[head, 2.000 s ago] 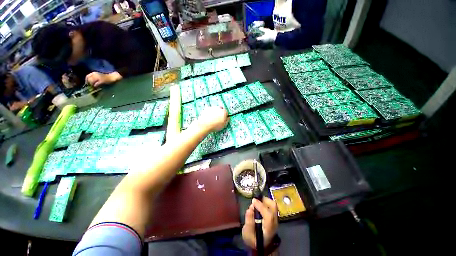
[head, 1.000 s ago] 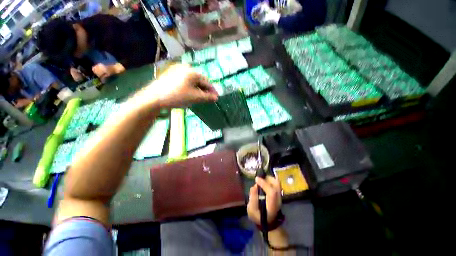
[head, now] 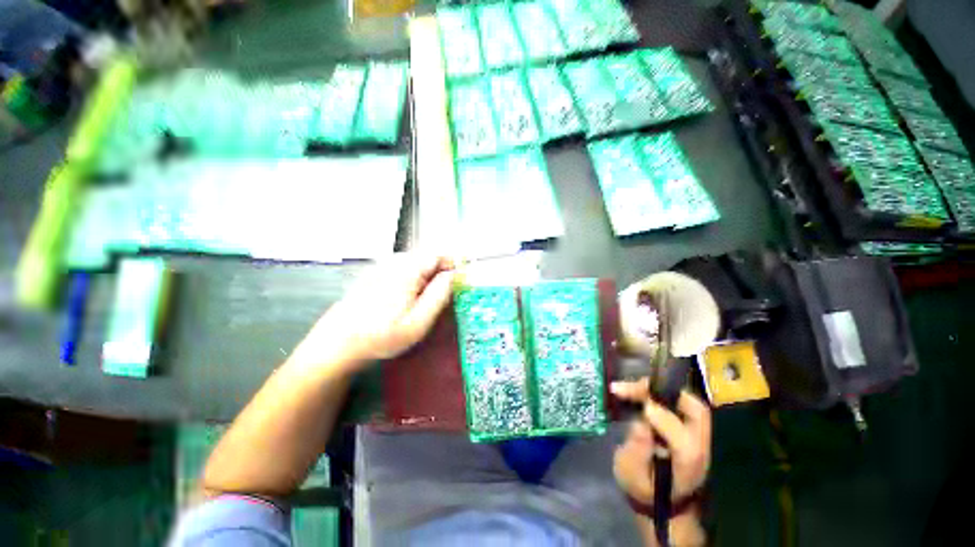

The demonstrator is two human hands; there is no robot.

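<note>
Two green circuit boards (head: 531, 358) lie side by side over the dark red-brown work pad (head: 422, 383). My left hand (head: 393, 312) holds them at their upper left corner with thumb and fingertips. My right hand (head: 668, 443) is right of the boards and holds the black soldering iron (head: 663, 470) upright in the picture. The iron's upper part overlaps the round white-cream waste cup (head: 695, 315); its tip is blurred. No solder wire can be made out.
Rows of green boards (head: 577, 96) lie at the back, with a yellow strip (head: 432, 139) between them. Right of the cup are a yellow sponge (head: 733, 373), a black box (head: 850, 331) and board trays (head: 877, 139). A blue stick (head: 75, 317) and a separate board (head: 137, 317) lie left.
My left hand has brought two boards from the back rows down to the pad, component side now up. The view has tilted down. My right hand still holds the iron by the cup.
</note>
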